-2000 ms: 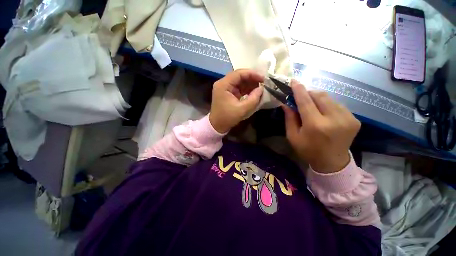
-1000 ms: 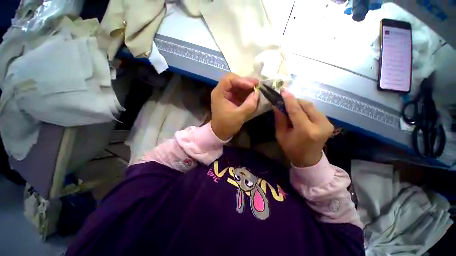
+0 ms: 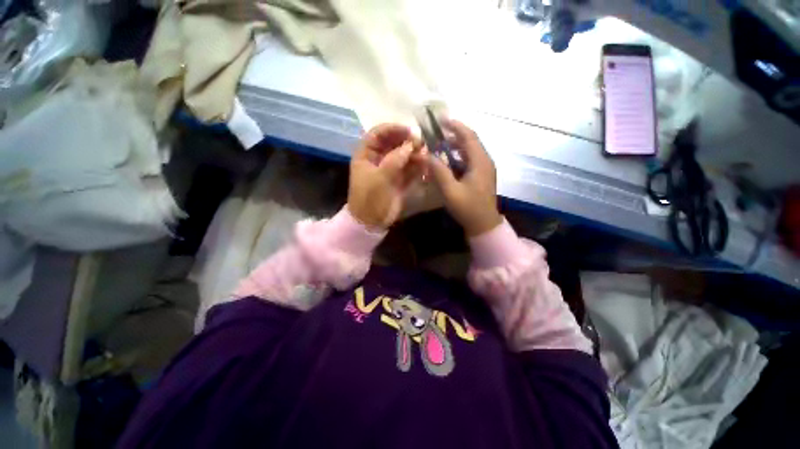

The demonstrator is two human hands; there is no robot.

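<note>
Small dark thread snips (image 3: 445,149) sit in my right hand (image 3: 471,181), blades pointing up and slightly left. My left hand (image 3: 379,178) pinches the edge of a cream cloth piece (image 3: 377,61) between thumb and fingers, just left of the snips. The cloth runs from my hands up over the machine table. The hands are close together at the table's front edge, above my lap. The picture is blurred, so the exact spot between the fingertips and whether the blades touch the cloth cannot be told.
A lit smartphone (image 3: 629,101) and black-handled shears (image 3: 691,197) lie on the table (image 3: 561,180) at right. Beige cloth (image 3: 206,61) is heaped at its left. White cut pieces (image 3: 96,167) hang at far left; more white cloth (image 3: 680,359) lies at lower right. Something red shows at the right edge.
The view has shifted, so the table things sit further left. My right hand has come closer to my left, and the snips now point more upright.
</note>
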